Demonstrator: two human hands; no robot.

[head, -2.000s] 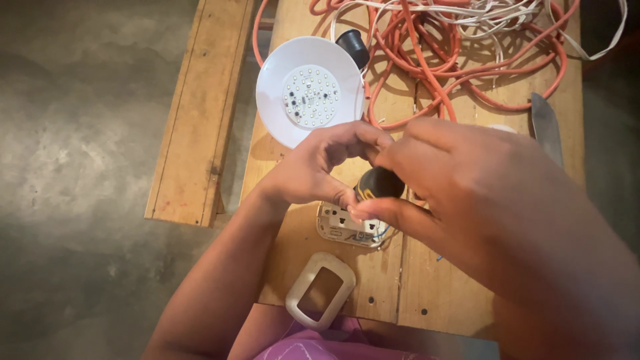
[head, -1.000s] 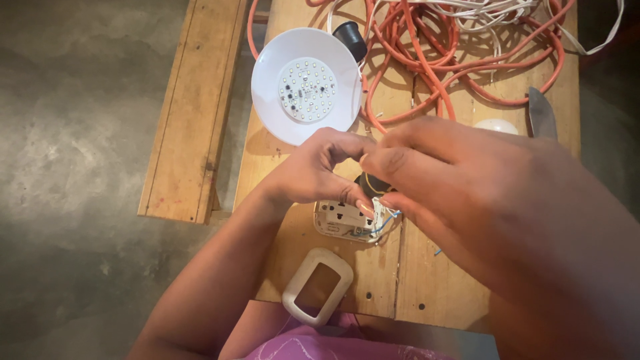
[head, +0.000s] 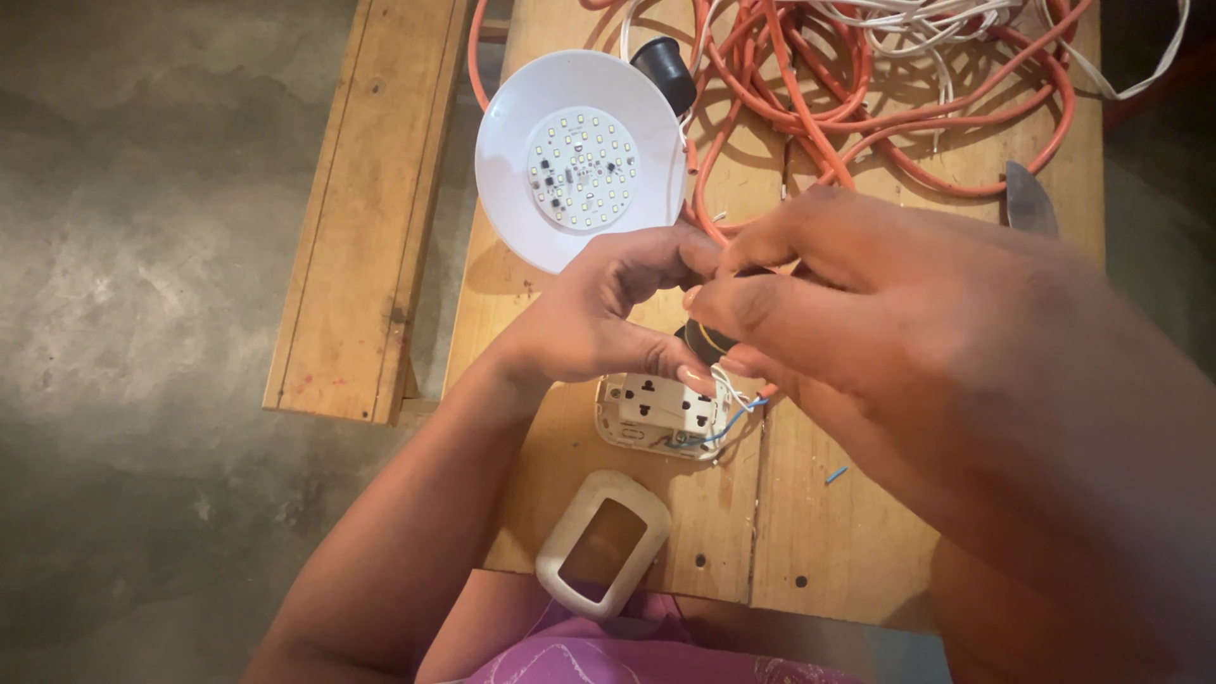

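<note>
My left hand (head: 632, 309) and my right hand (head: 836, 313) meet above the bench top. Between their fingers is a roll of black electrical tape (head: 708, 342), mostly covered by my fingers. Just below it lies a white electrical socket outlet (head: 665, 404) without its cover, its mounting holes and slots showing. White wires (head: 727, 385) and a blue wire (head: 714, 437) come out of its right side, beside the end of an orange cable (head: 768, 390). The beige outlet cover frame (head: 604, 545) lies at the near edge of the bench.
A white LED lamp dish (head: 503, 157) with a round circuit board (head: 581, 169) lies behind my left hand, next to a black lamp holder (head: 665, 76). Coiled orange cable (head: 807, 114) and white wire (head: 912, 19) spread across the back. A dark blade (head: 1030, 201) lies far right.
My right hand's fingers have shifted about the black roll, which is now more hidden than two seconds ago. The outlet and its cover have stayed put.
</note>
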